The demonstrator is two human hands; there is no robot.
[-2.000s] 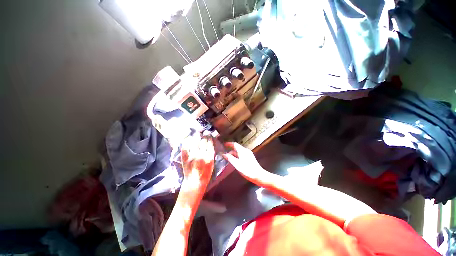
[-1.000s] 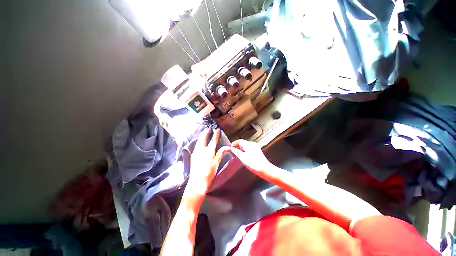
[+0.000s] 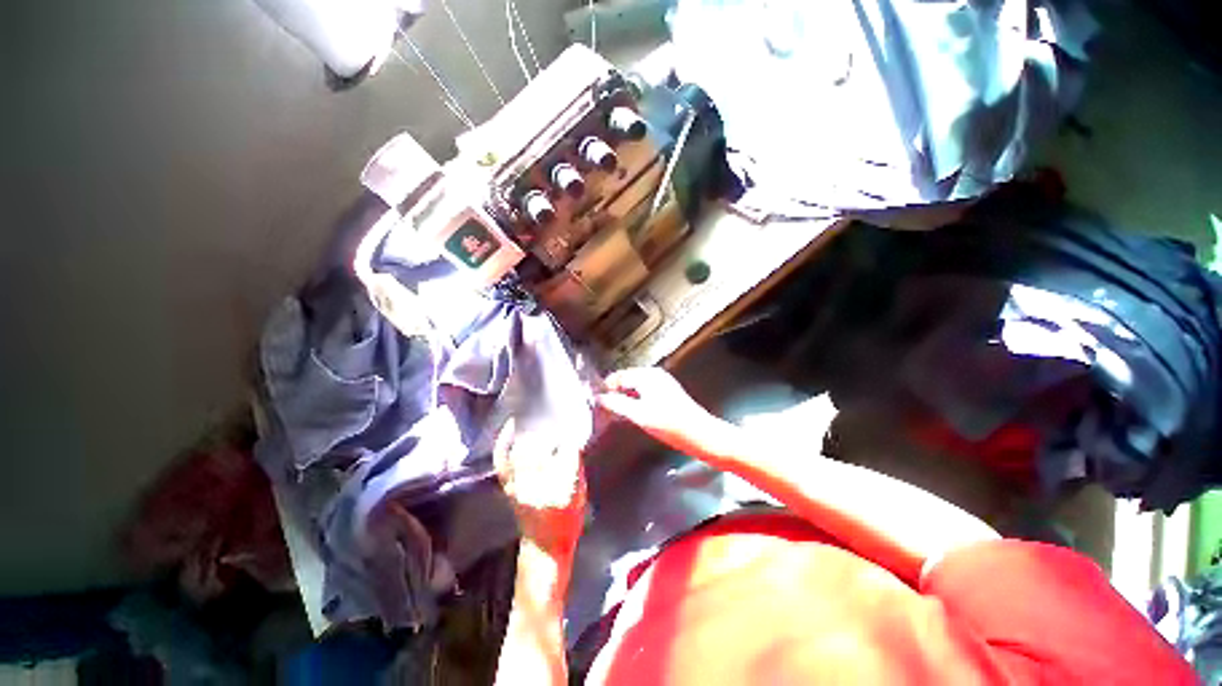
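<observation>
A grey-lilac cloth panel (image 3: 529, 369) hangs at the front left of the cream and brown overlock machine (image 3: 590, 255), its upper end at the needle area. My left hand (image 3: 540, 466) is on the lower part of this cloth, brightly lit, and holds it. My right hand (image 3: 639, 399) pinches the cloth's right edge near the front of the machine table. The fingertips of my left hand are washed out by glare and partly lost against the cloth.
Sewn pieces (image 3: 342, 389) lie heaped left of the machine. A pale sunlit pile (image 3: 871, 114) lies right of it on the table (image 3: 751, 275). A dark cloth bundle (image 3: 1099, 362) is at the right, with red cloth below. Threads rise from the machine. A reddish heap (image 3: 215, 516) is low left.
My left hand has moved down, away from the needle area, and more of the cloth panel shows between it and the machine. My right hand stays near the table edge. The view has shifted slightly.
</observation>
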